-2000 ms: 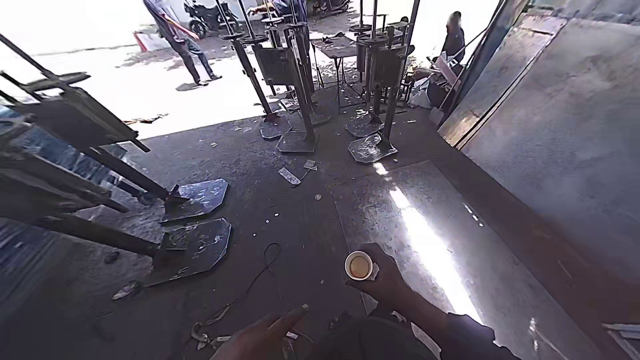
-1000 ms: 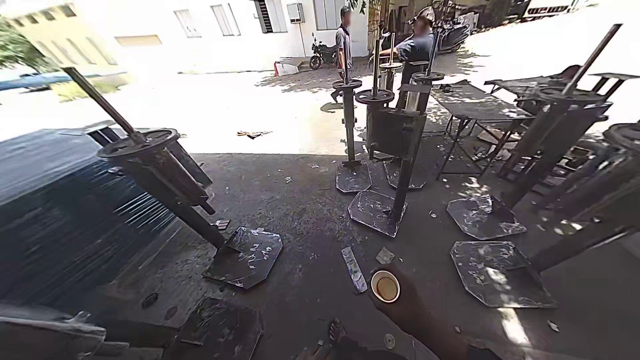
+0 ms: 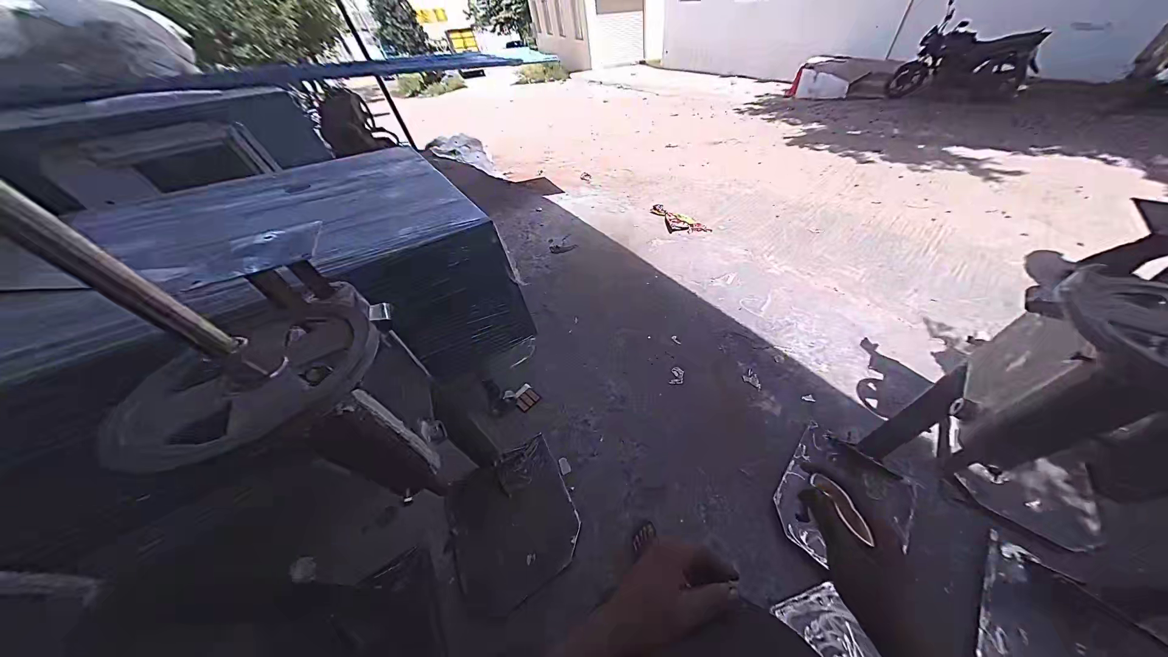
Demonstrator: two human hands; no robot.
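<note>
My right hand (image 3: 853,557) is closed around a small cup (image 3: 841,511), whose pale rim shows tilted above the fingers; its contents are hard to make out. Behind the cup lies the metal base plate (image 3: 803,493) of a stand. My left hand (image 3: 671,589) is low in the middle of the view, fingers curled, and whether it holds anything cannot be told. To its left is another dark base plate (image 3: 516,529), below a metal stand with a round wheel-like top (image 3: 246,392) and a pole.
A plastic-wrapped box (image 3: 383,219) stands at the left. More metal stands (image 3: 1049,383) are at the right. Scraps lie on the concrete floor, with a colourful scrap (image 3: 677,220) in the sunlight. A motorcycle (image 3: 967,59) is parked by the far wall.
The view has swung strongly to the left. My left hand, not plainly seen one second ago, is in view again. The cup remains in my right hand and now looks more tilted.
</note>
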